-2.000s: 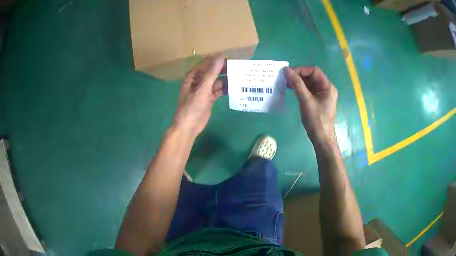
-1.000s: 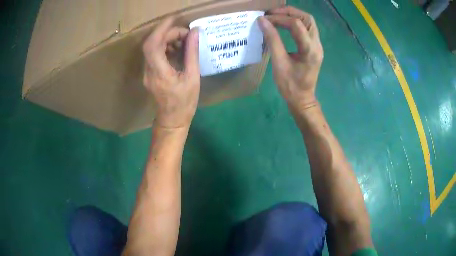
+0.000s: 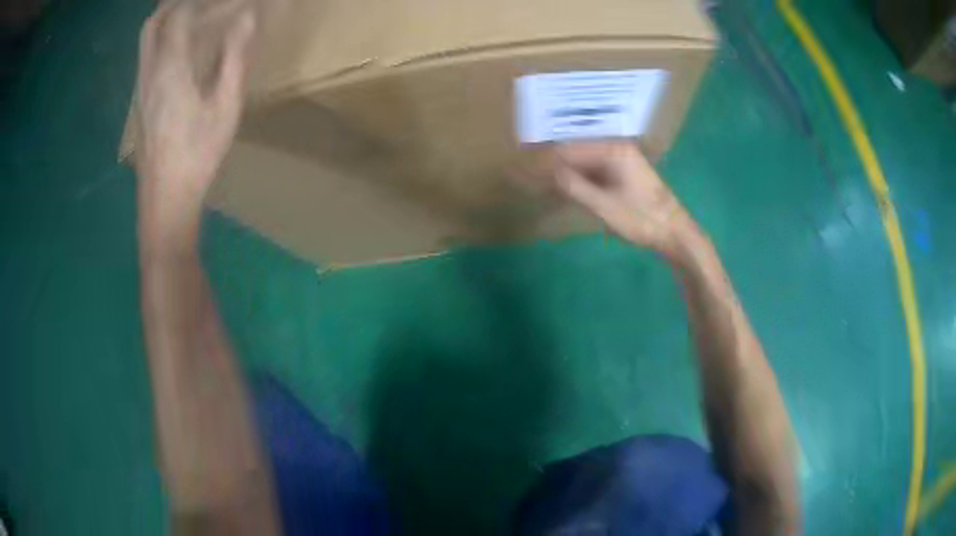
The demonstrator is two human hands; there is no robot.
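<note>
A large brown carton (image 3: pixel 419 157) stands on the floor in front of me, its side face towards me. A white shipping label (image 3: pixel 589 106) with black print lies flat on the upper right of that side, just below the top edge. My right hand (image 3: pixel 613 188) is blurred, just below the label, fingers curled, with nothing seen in it; whether it touches the carton I cannot tell. My left hand (image 3: pixel 194 94) is blurred at the carton's upper left corner, thumb and fingers apart, with nothing seen in it.
The green floor (image 3: pixel 451 387) has a curved yellow line (image 3: pixel 891 230) on the right. Part of another brown box (image 3: pixel 928 37) shows at the top right edge. My blue-trousered knees show at the bottom.
The label was held between both hands and is now on the carton's side. My left hand has let go and moved left. My right hand is now below the label.
</note>
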